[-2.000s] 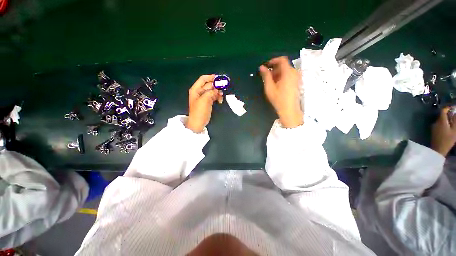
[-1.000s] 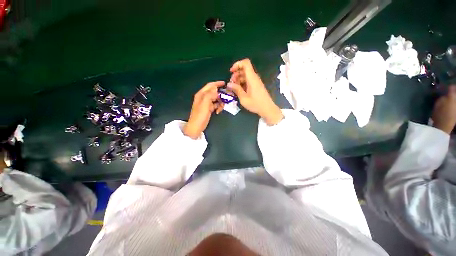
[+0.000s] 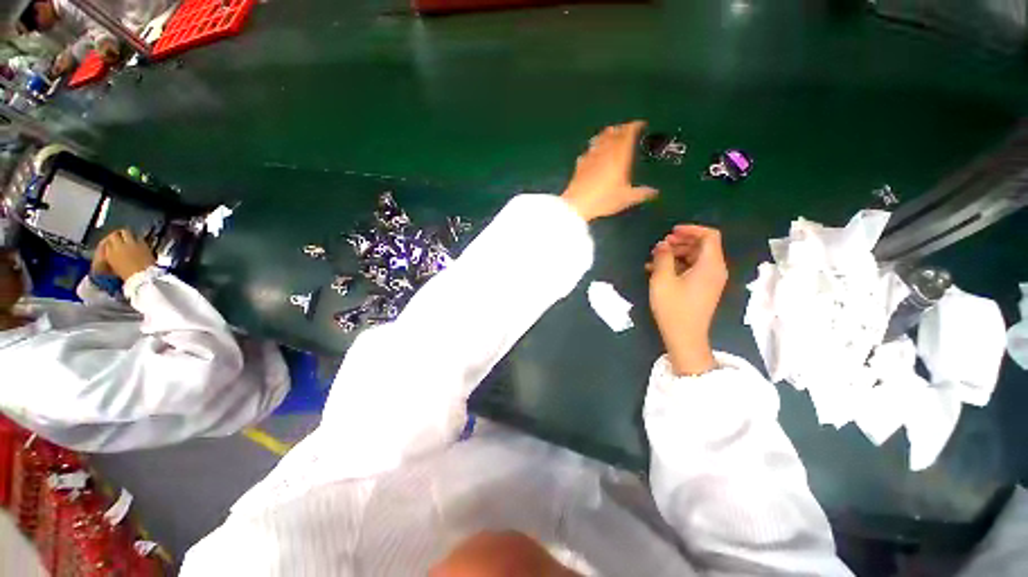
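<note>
My left hand [image 3: 609,175] is stretched forward over the green surface, fingers apart and empty. Just beyond its fingers lies a dark small part [image 3: 663,145] with silver looped ends. A second small part [image 3: 730,166], with a purple sheen on its round body, lies to the right of it. My right hand [image 3: 689,282] is nearer to me, its fingers curled; whether it holds anything cannot be seen. A white wipe [image 3: 610,305] lies on the surface between my hands. The pile of parts [image 3: 395,265] lies beyond my left forearm.
A white heap of wipes [image 3: 823,316] lies right, with a silvery bottle [image 3: 927,284] beside the metal post [image 3: 958,203]. Another part [image 3: 885,195] lies beyond the heap. A neighbour's hands [image 3: 122,255] work at left near a dark case. A red-orange tray [image 3: 203,25] stands far left.
My left hand has let go of the part and reached forward. A part now lies beside the far one. My right hand has come away from it, and the view has turned left.
</note>
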